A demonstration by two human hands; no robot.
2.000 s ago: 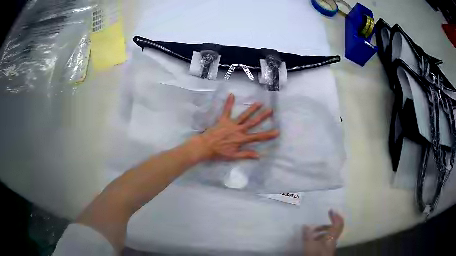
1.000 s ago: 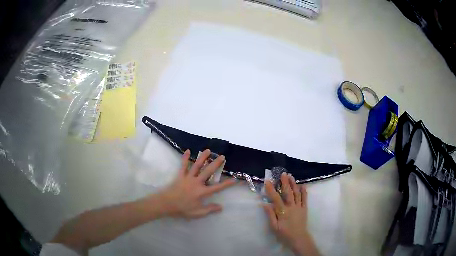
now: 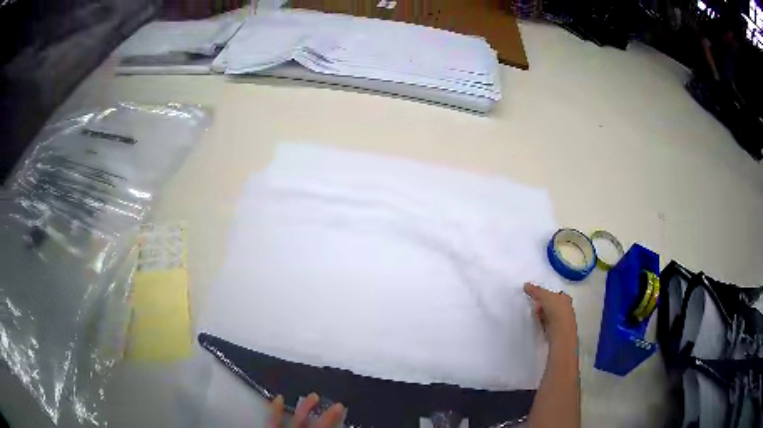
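Observation:
The black tote bag (image 3: 368, 385) lies flat at the bottom of the view, its lower part cut off by the frame edge. A large white tissue sheet (image 3: 360, 259) extends beyond its top edge and shows ripples toward the right. My right hand (image 3: 554, 313) is at the sheet's right edge, fingers bent; it seems to pinch the edge, but the grip is not clear. My left hand (image 3: 308, 413) shows only its fingertips, resting on the bag's top near a handle base. A white protector pad (image 3: 444, 420) shows at the other handle base.
Clear polybags (image 3: 75, 242) lie at left beside the yellow sticker backing sheet (image 3: 159, 313). A blue tape dispenser (image 3: 627, 313) and two tape rolls (image 3: 572, 254) stand at right, near black bags (image 3: 719, 334). Stacked white sheets (image 3: 360, 58) and brown board (image 3: 489, 25) lie at the far side.
The view has tilted toward the far side, so the bag appears lower. My right hand has left the handle area for the sheet's right edge. The sheet, flat before, now has ripples.

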